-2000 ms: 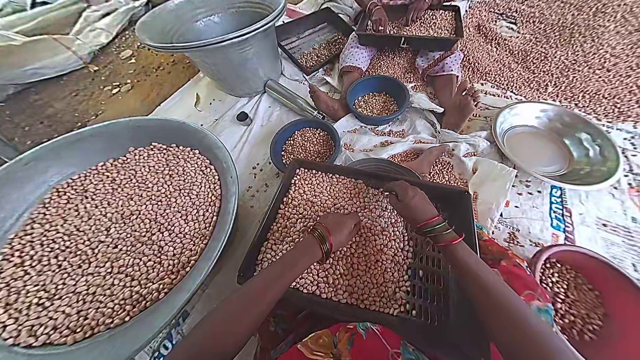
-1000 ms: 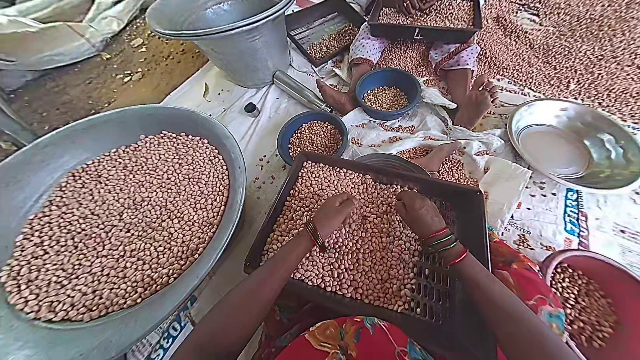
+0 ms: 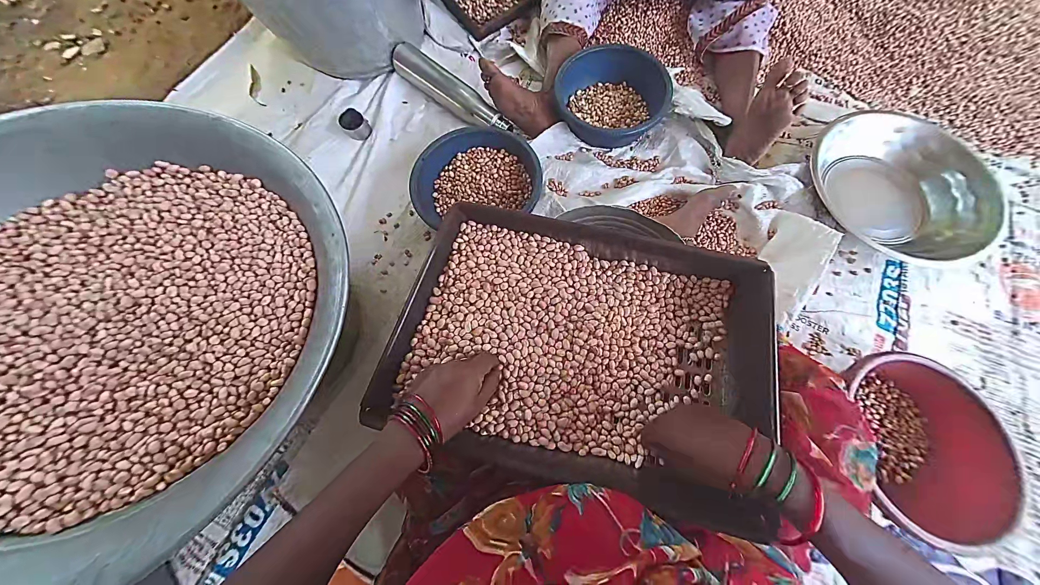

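Observation:
A dark slatted tray (image 3: 751, 349) lies across my lap, filled with pinkish shelled nuts or beans (image 3: 561, 333) spread over most of its bottom. My left hand (image 3: 455, 390) rests with bent fingers on the nuts at the tray's near left; whether any are in it cannot be told. At the near right, my right hand (image 3: 699, 443) is curled over the tray's near side, its fingertips partly hidden. Slots show through the thinner layer at the right. Bangles circle both wrists.
A large metal basin (image 3: 329, 244) of nuts stands at left. Beyond the tray are two blue bowls (image 3: 475, 134) (image 3: 613, 61), a steel cylinder (image 3: 451, 85) and another person's feet (image 3: 764, 114). At right are a steel bowl (image 3: 910, 187) and a red tub (image 3: 967, 455).
Both hands have moved from the middle of the nuts toward the tray's near side and farther apart. The nuts now spread wider, covering more slots at the right. The view has shifted downward.

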